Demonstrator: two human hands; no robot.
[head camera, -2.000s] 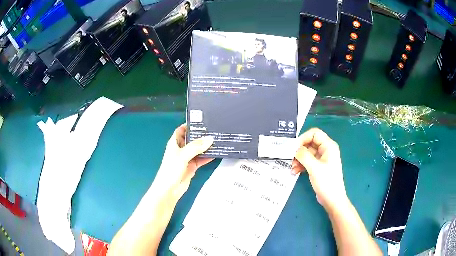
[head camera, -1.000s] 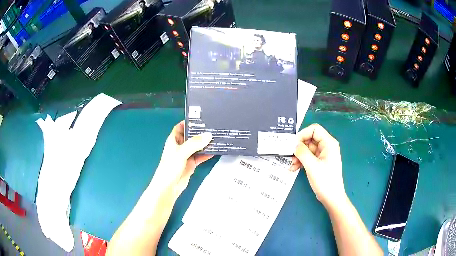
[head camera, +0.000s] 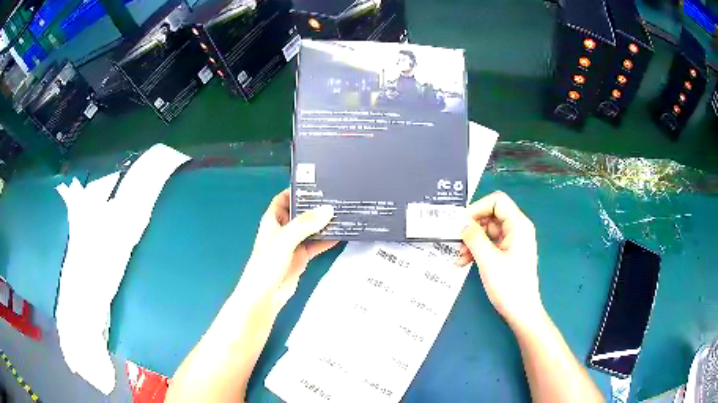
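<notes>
A black retail box [head camera: 378, 157] is held up in front of me, its back facing me, with a photo of a person at the top and white text lines below. My left hand [head camera: 303, 236] grips its lower left edge, thumb on the face. A white barcode label [head camera: 433, 221] sits at the box back's lower right corner. My right hand [head camera: 500, 244] has its thumb and finger pinched at that corner, at the label's right edge. The label sheet [head camera: 362, 323] lies below on the worktop, partly hidden by the box.
Several boxes stand on the dark green conveyor belt [head camera: 504, 94] beyond. Used backing paper [head camera: 98, 268] lies at left. A black slab like a smartphone [head camera: 627, 307] lies at right. Shiny crinkled film [head camera: 634, 175] is on the belt edge.
The boxes on the belt have moved to the right. The held box is slightly lower in tilt and higher at its bottom edge; both hands keep nearly the same place.
</notes>
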